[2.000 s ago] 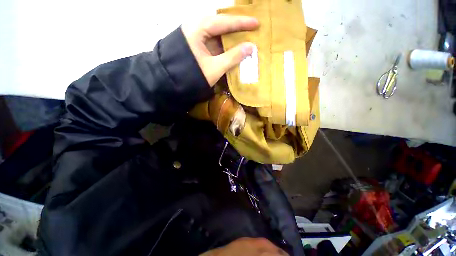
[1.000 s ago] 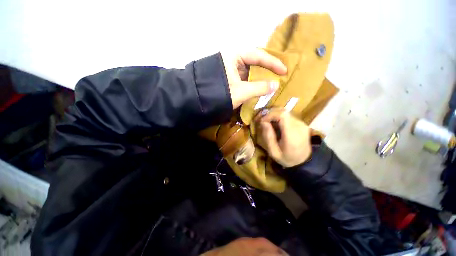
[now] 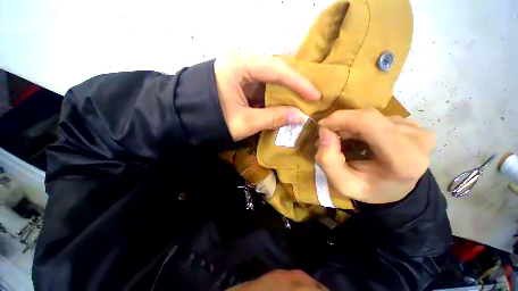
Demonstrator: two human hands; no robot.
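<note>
The mustard-yellow garment (image 3: 324, 79) lies bunched over the table edge. A small white label (image 3: 288, 134) is on its flap, and a white strip (image 3: 322, 185) runs beside it, partly under my right hand. A grey-blue button (image 3: 385, 61) is at the upper right of the cloth. My left hand (image 3: 258, 99) holds the flap, thumb at the label's top edge, fingers on the cloth above. My right hand (image 3: 377, 153) pinches a thin needle (image 3: 313, 120) between thumb and forefinger, its tip at the label's upper right corner. Thread cannot be made out clearly.
Silvery scissors (image 3: 470, 177) lie on the white speckled table (image 3: 448, 85) at the right. A white thread spool (image 3: 509, 167) is cut off by the right edge. Zip pulls (image 3: 248, 197) dangle from my jacket under the cloth. Red and dark clutter shows below the table.
My right hand, out of view two seconds ago, came in over the strip and now holds the needle at the label's corner. The garment has turned and the button has come into view.
</note>
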